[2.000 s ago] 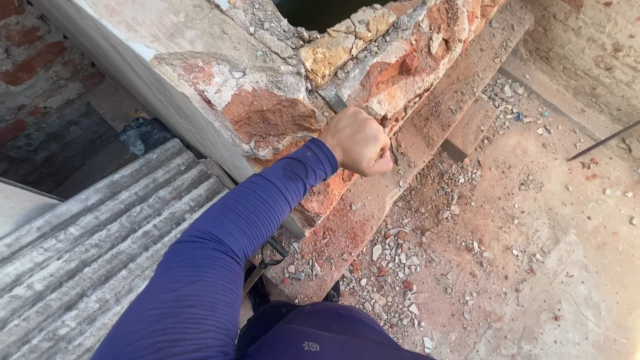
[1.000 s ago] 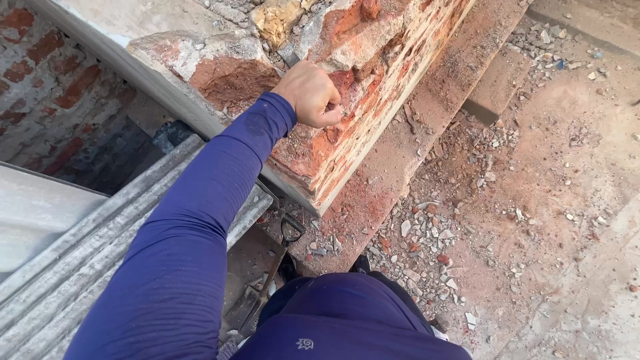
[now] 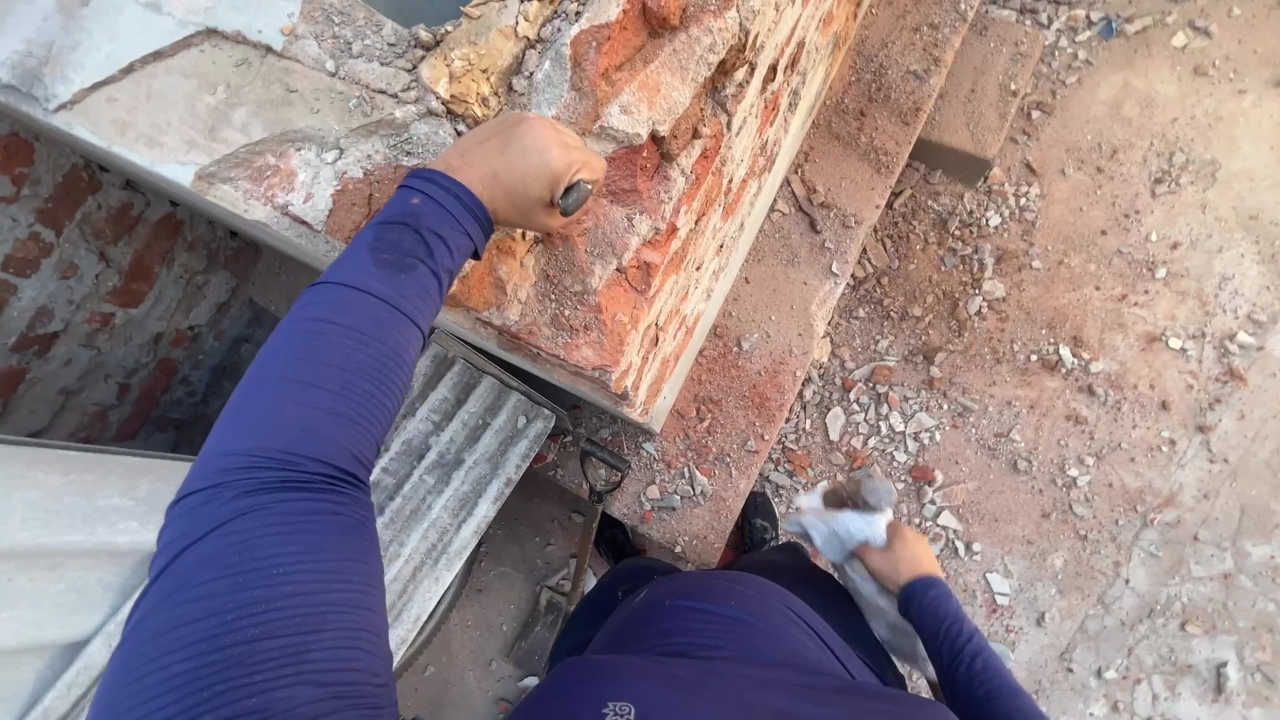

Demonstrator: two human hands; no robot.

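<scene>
My left hand [image 3: 525,172] is closed around a metal chisel [image 3: 574,198], whose blunt end sticks out of the fist; its other end is hidden. The fist is over the broken top of a brick wall [image 3: 620,260], beside a yellowish lump of masonry [image 3: 480,60]. Lower right, my right hand [image 3: 900,558] grips a hammer-like tool [image 3: 862,505] with whitish wrapping near its head, slightly blurred. It is held over the rubble, well apart from the wall.
Corrugated sheets [image 3: 455,480] lie at the left. A shovel [image 3: 603,470] with a D-shaped handle stands near my feet. A dusty plank [image 3: 770,330] runs along the wall, with broken rubble [image 3: 890,410] on the ground beside it.
My right hand with the wrapped tool has come into view at the lower right. My left fist has moved along the wall top toward its near corner; the view has shifted too.
</scene>
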